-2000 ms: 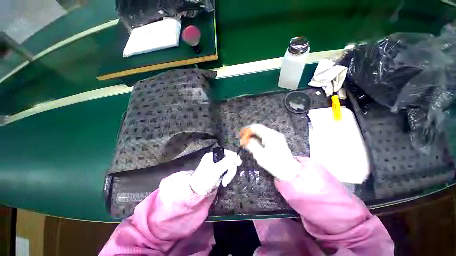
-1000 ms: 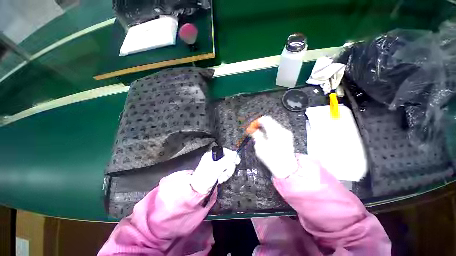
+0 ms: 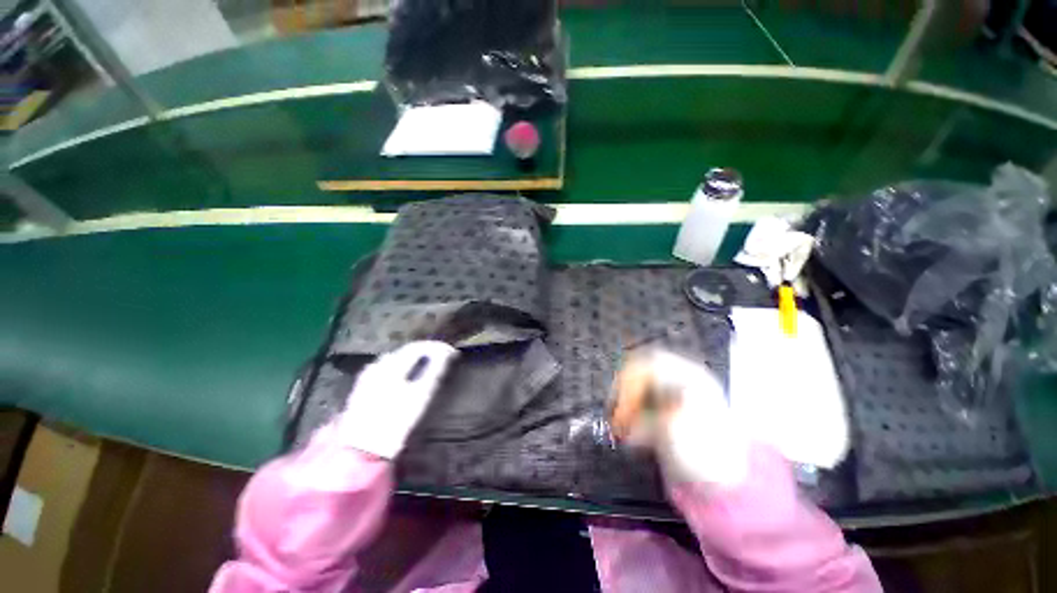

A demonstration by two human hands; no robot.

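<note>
The dark dotted pouch (image 3: 458,261) lies at centre left, its front flap raised and its mouth open. My left hand (image 3: 394,392), in a white glove, is at the pouch's front left edge. A small dark oval shows between its thumb and fingers; whether it is a held piece or a gap is unclear. My right hand (image 3: 684,417), gloved with orange fingertips, is blurred over the dotted sheet (image 3: 626,304). Its fingers look bent, but whether they hold anything cannot be told. The black cord cannot be made out.
A white bottle (image 3: 707,220), dark round dish (image 3: 709,291), crumpled cloth (image 3: 774,249) and yellow-handled tool (image 3: 787,310) stand near the white stack (image 3: 788,388). A clear plastic bag (image 3: 927,249) lies right. The far stand (image 3: 440,185) holds a white pad, pink-topped object and film-wrapped black item.
My left hand has moved left to the pouch, and its flap now stands out over the sheet. My right hand has moved down and right. The view has shifted, showing more of the far side.
</note>
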